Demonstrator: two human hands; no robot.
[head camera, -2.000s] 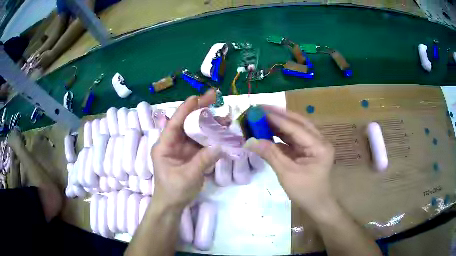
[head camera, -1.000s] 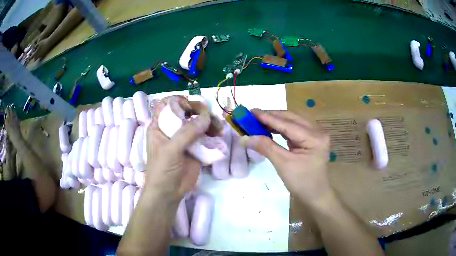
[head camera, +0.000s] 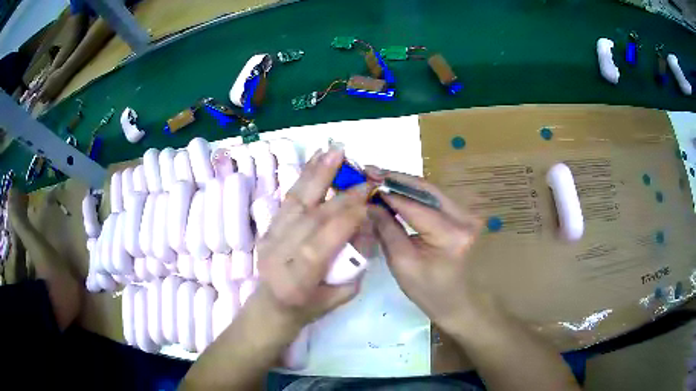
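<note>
My left hand is closed around a pale pink housing shell, whose end with a small dark slot shows below the fingers. A blue battery shows between my left fingertips, at the upper side of the shell. How far it sits inside the shell is hidden. My right hand pinches a small dark and silvery piece, which looks like a circuit board seen edge-on. Short orange-red wires show between the board and the battery.
Rows of stacked housings lie at left on a white sheet. One housing lies on brown cardboard at right. The green belt carries battery-and-board assemblies and shells. Another person's arm is at far left.
The battery in my right hand has moved left to the shell, and my left fingers now cover it. My right hand now pinches the board. Belt items have shifted left.
</note>
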